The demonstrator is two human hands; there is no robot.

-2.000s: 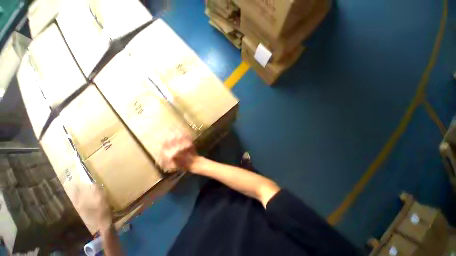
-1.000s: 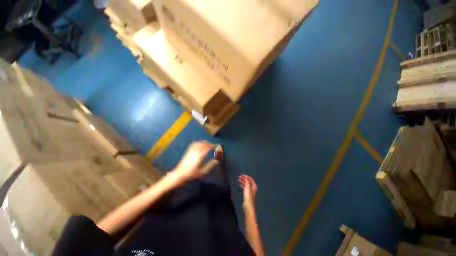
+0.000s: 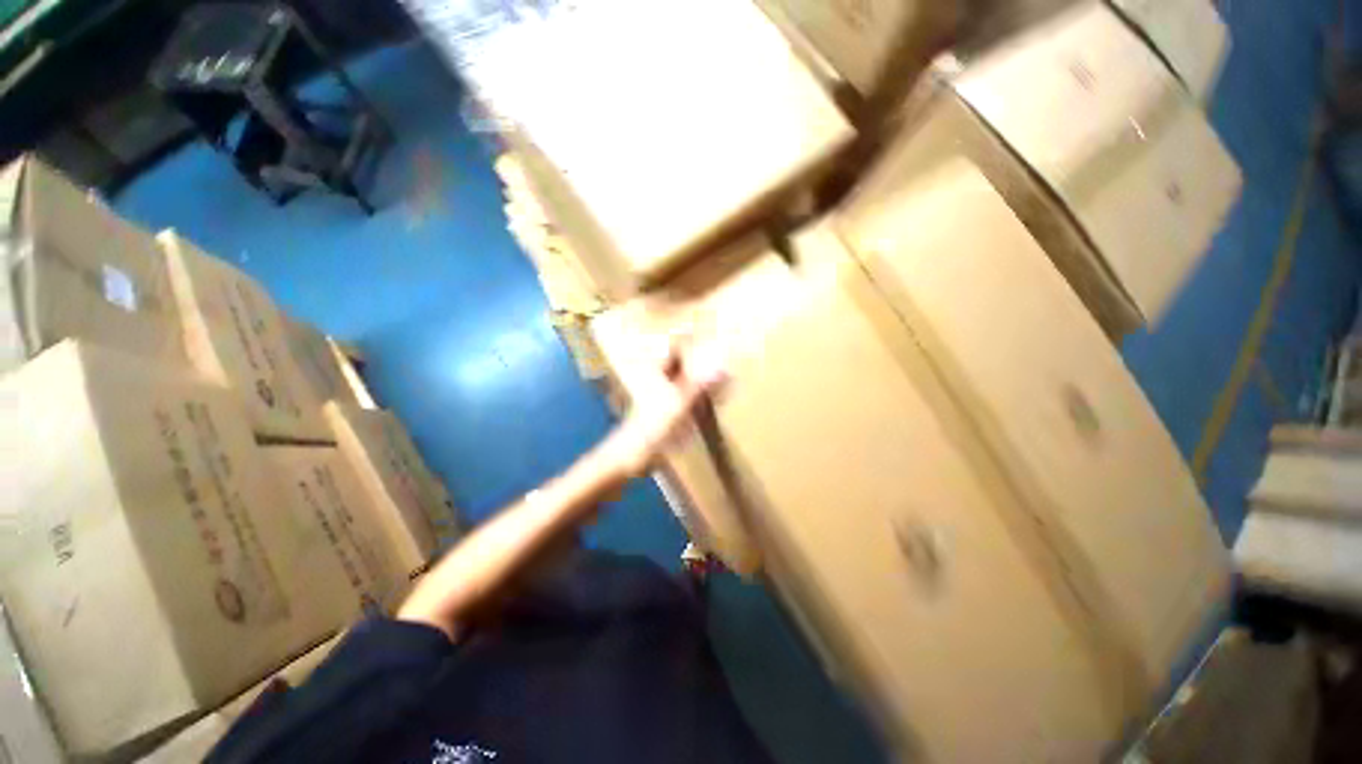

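Observation:
A large brown carton [image 3: 956, 493] fills the right of centre, close up and blurred, with a lengthwise seam and small dark marks on its face. My left hand [image 3: 672, 403], bare and blurred, is at the carton's upper left edge, fingers against it. The grip looks closed on that edge, but finger detail is smeared. My right hand is not in view.
Stacked cartons with lettering [image 3: 165, 523] stand at left. A pale carton [image 3: 672, 135] and another carton [image 3: 1113, 149] lie beyond the large one. A dark metal stand [image 3: 277, 112] is at upper left. Pallet-like stacks [image 3: 1307, 515] are at right.
The view has swung left and closer to the cartons. My left hand has moved from free air to the large carton's edge. My right hand has gone out of sight.

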